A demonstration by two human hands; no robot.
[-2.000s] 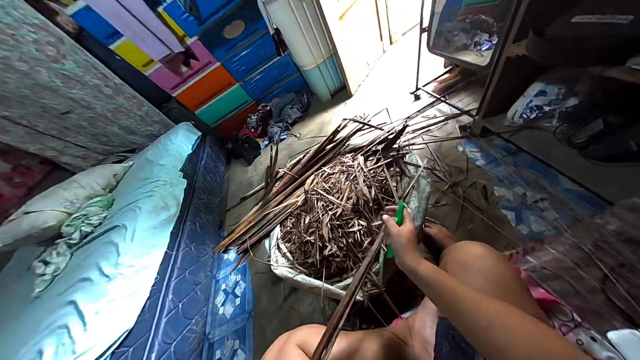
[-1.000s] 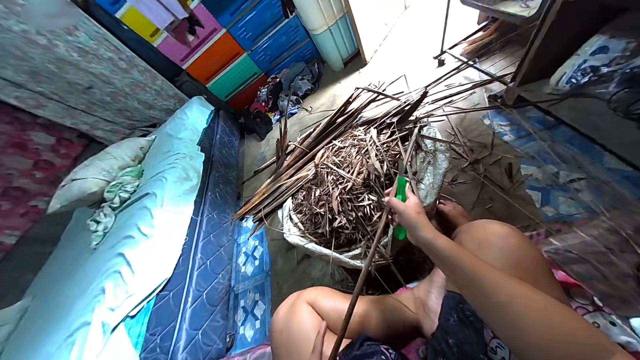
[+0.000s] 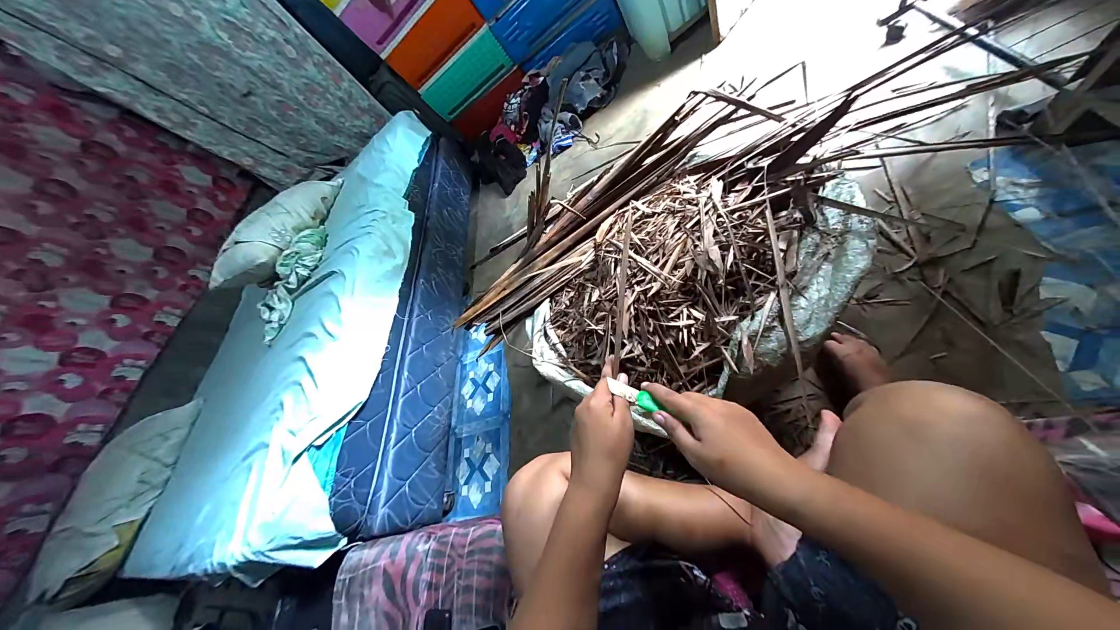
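Observation:
My left hand point(image 3: 604, 424) grips a narrow strip of dried leaf point(image 3: 624, 289) that points up over the sack. Close beside it, my right hand point(image 3: 700, 424) is closed on a green-handled knife point(image 3: 646, 402), whose pale blade lies against the left hand's fingers. Both hands are at the near rim of a white woven sack point(image 3: 842, 262), which is full of short brown dried leaf pieces point(image 3: 674, 280). Long dried leaf strips point(image 3: 604, 197) lie across the sack's far side.
A blue mattress point(image 3: 398, 350) with a pale sheet point(image 3: 297, 394) lies on the left. Clothes point(image 3: 560, 96) are heaped by coloured plastic drawers point(image 3: 468, 70) at the back. My bare legs point(image 3: 954, 472) frame the near side of the sack. Leaf scraps point(image 3: 927, 245) litter the floor to the right.
My left hand has come up to the sack's near rim, beside my right hand. The green tool, upright in my right hand before, now lies sideways. The view has shifted closer to the sack.

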